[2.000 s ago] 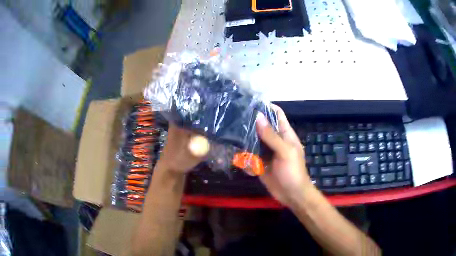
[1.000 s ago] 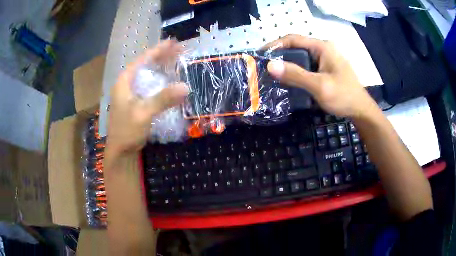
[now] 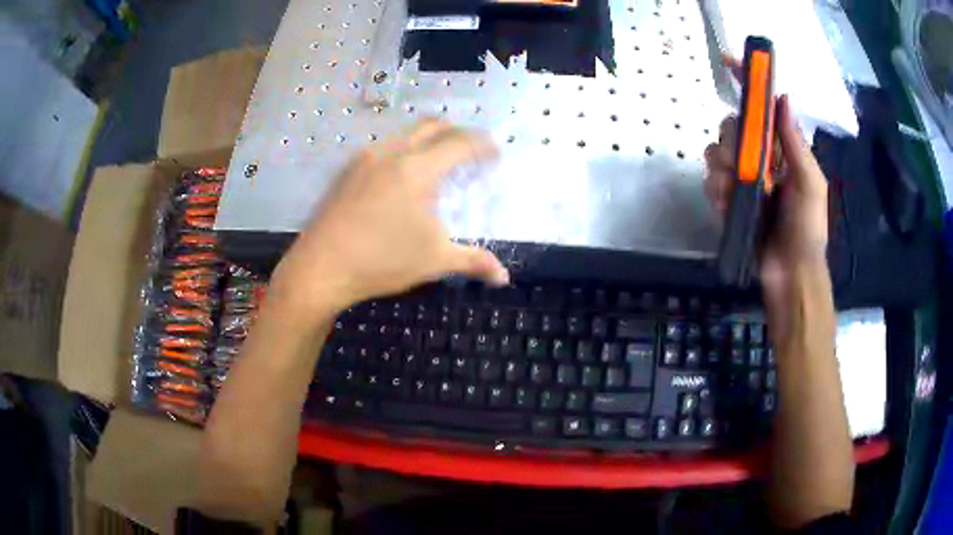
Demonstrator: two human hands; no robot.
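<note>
My right hand [image 3: 799, 209] holds a black handheld unit [image 3: 750, 157] upright on its edge, over the right part of the perforated plate. Its orange side strip faces me, and no bag shows on it. My left hand [image 3: 387, 219] is blurred over the plate's front left, fingers spread. A faint shiny patch, maybe clear bag film, shows by its fingers; whether the hand holds it I cannot tell.
The pale perforated plate [image 3: 648, 199] bears a black ragged-edged fixture [image 3: 449, 52] with an orange-edged piece at the top. A keyboard [image 3: 502, 366] lies in front, above a red tray edge [image 3: 585, 470]. An open carton [image 3: 105, 282] of bagged orange-edged units [image 3: 186, 313] is at left.
The unit is out of the clear bag and has moved right and up in my right hand, turned on edge. My left hand has come off the unit and moved right.
</note>
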